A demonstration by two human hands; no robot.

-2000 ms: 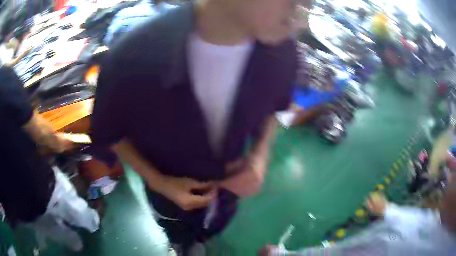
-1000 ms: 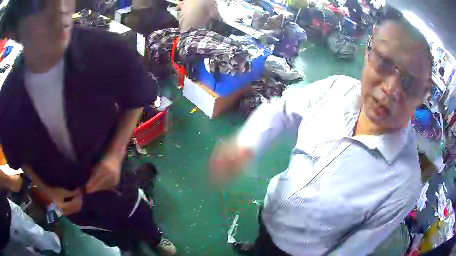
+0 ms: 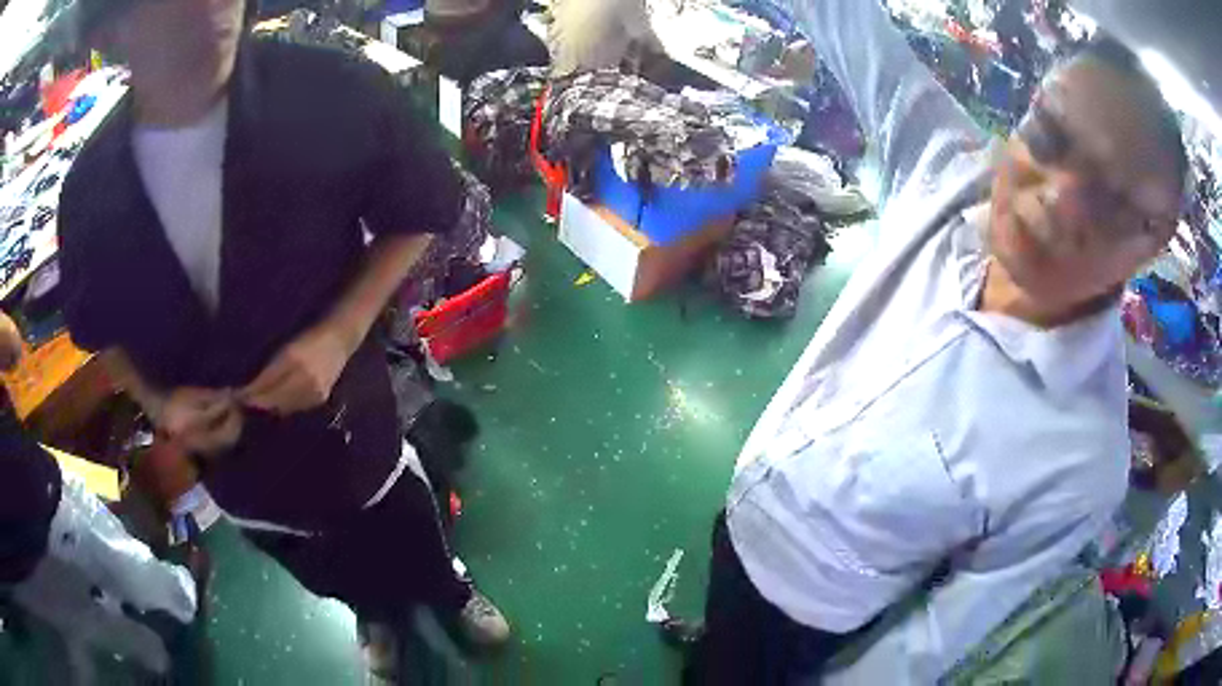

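Note:
Neither of my hands is in the picture. Nearest in front of me on the left stands a person in a dark open shirt over a white top; their two hands meet at the shirt's lower front. On the right stands a person in a pale striped shirt, with one arm raised towards the top edge.
Plaid cloth lies over a blue-lined carton on the green floor. A red basket stands behind the dark-shirted person. Another person's dark sleeve shows at the left edge. White scrap lies on the floor.
The pale-shirted person's arm has gone from low and forward to raised. The view first swung right, bringing that person in; the dark-shirted person's hands stay at the shirt front.

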